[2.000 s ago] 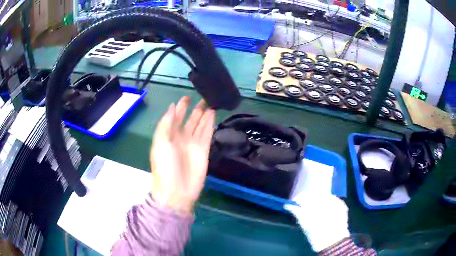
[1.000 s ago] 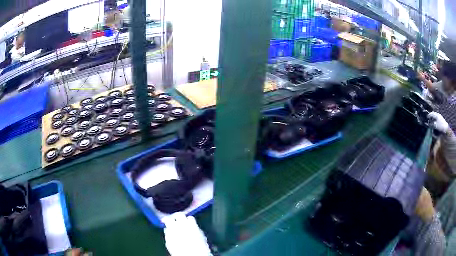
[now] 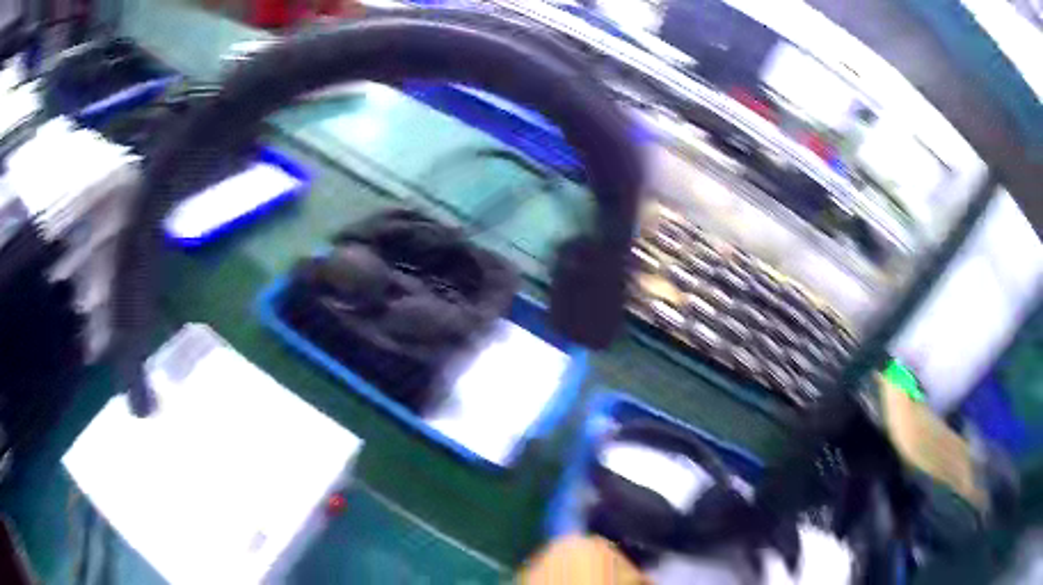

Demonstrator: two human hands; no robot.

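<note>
The picture is blurred. A blue tray (image 3: 572,383) under the hose arch holds a black insert with headphones (image 3: 400,286) and a white sheet (image 3: 503,394). A second blue tray (image 3: 568,486) at lower right holds black headphones (image 3: 641,503) over a white sheet. What seems to be my left hand (image 3: 581,563) is a tan blur at this tray's near edge, cut off by the bottom edge. My right hand (image 3: 821,558), white-gloved, is blurred at the bottom right, beside dark items near the tray. The fingers and any grip of either hand are unclear.
A thick black hose (image 3: 423,51) arches over the belt, its nozzle (image 3: 589,291) hanging between the trays. A white box (image 3: 212,451) stands at lower left. Rows of black rings (image 3: 743,297) lie beyond the belt. A green upright (image 3: 926,269) stands right.
The view has swung back left from the right side of the line. Compared with two seconds ago, the headphone tray appears left of the hose nozzle, and the second tray appears closer.
</note>
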